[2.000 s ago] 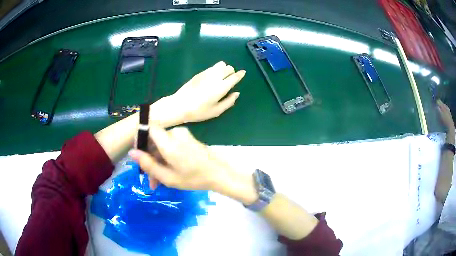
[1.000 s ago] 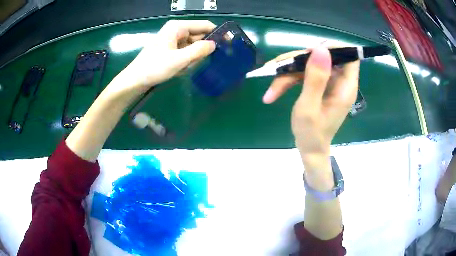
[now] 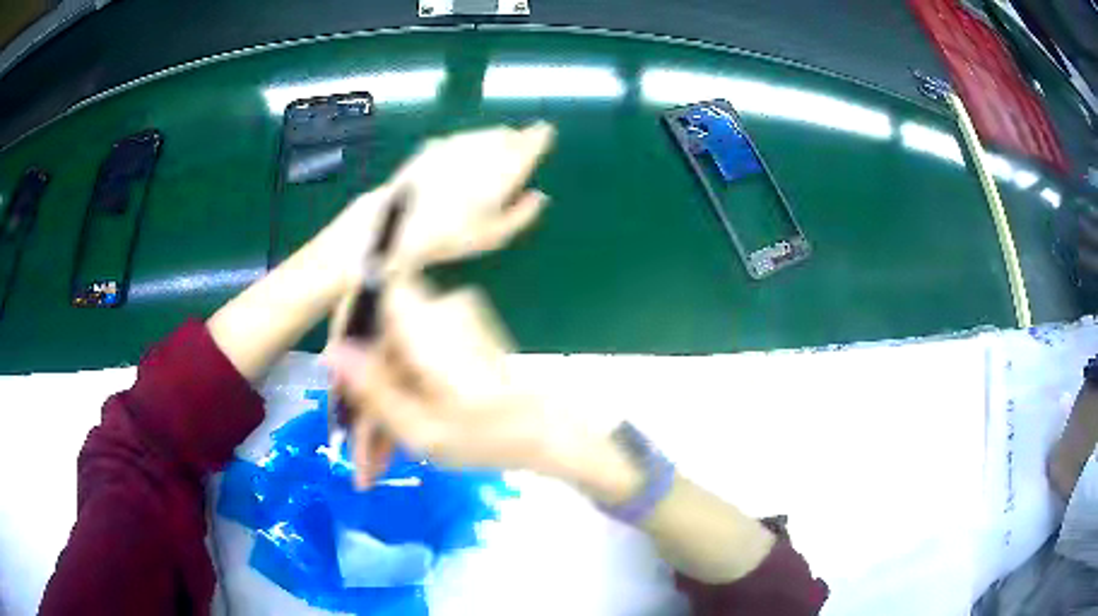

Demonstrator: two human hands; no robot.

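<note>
My right hand, blurred, grips a black pen-like tool, tip down over the pile of peeled blue film on the white covering. A paler patch shows on the pile's lower part. My left hand is above the green belt, beyond my right hand, fingers apart, with nothing seen in it. A phone frame without blue film lies just left of my left hand, partly hidden by my arm. Another frame at right has blue film on its upper part.
Two more frames, one whole and one cut by the left edge, lie on the green belt. A pale strip crosses the belt at right. Red trays are at upper right. Another person's arm shows at the right edge.
My left hand has let go of the frame, which now lies film-free on the belt. My right hand has moved left and down with the tool, over the film pile. A pale patch has appeared there.
</note>
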